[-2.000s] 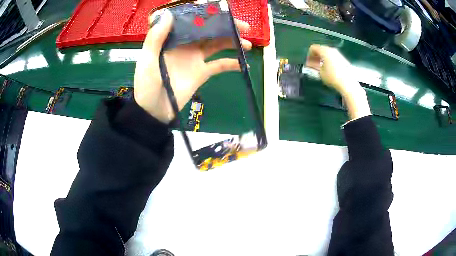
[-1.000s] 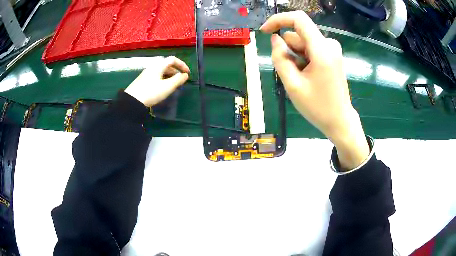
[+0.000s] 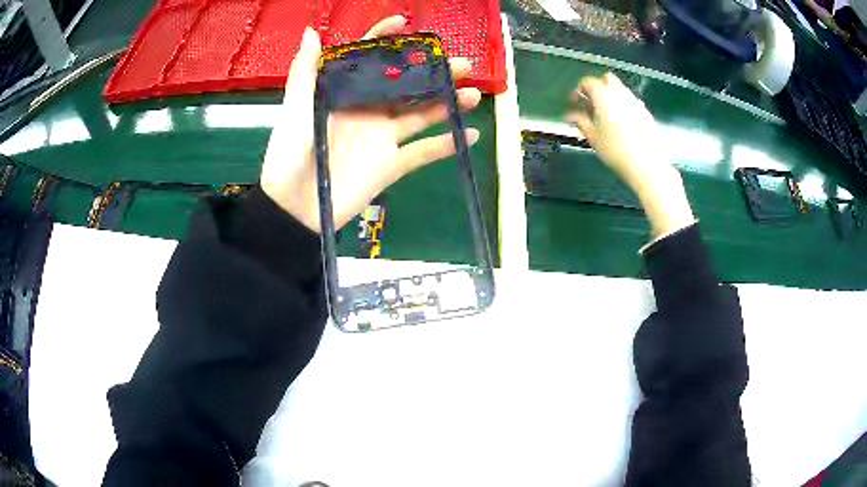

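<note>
My left hand [image 3: 347,157] holds a black phone middle frame [image 3: 404,81] up by its solid plate end, palm behind its large window. The narrow end with pale patches hangs over the white work sheet. Two red spots show on the plate. My right hand [image 3: 618,124] is raised at the right over the green surface, slightly blurred, fingers bent near one another; whether it holds a thin tool cannot be told. Another phone frame [image 3: 580,175] lies on the green surface below my right hand.
A red parts tray [image 3: 209,48] lies behind my left hand. A yellowish-white strip [image 3: 512,190] crosses the green surface. More frames lie at left [image 3: 157,202] and right [image 3: 768,193]. The white work sheet [image 3: 494,399] is nearest me. A round dark-rimmed object [image 3: 772,49] stands upper right.
My left hand, empty at left a second ago, now holds a frame in the middle. My right hand has moved from beside the previous raised frame to the right, farther from me.
</note>
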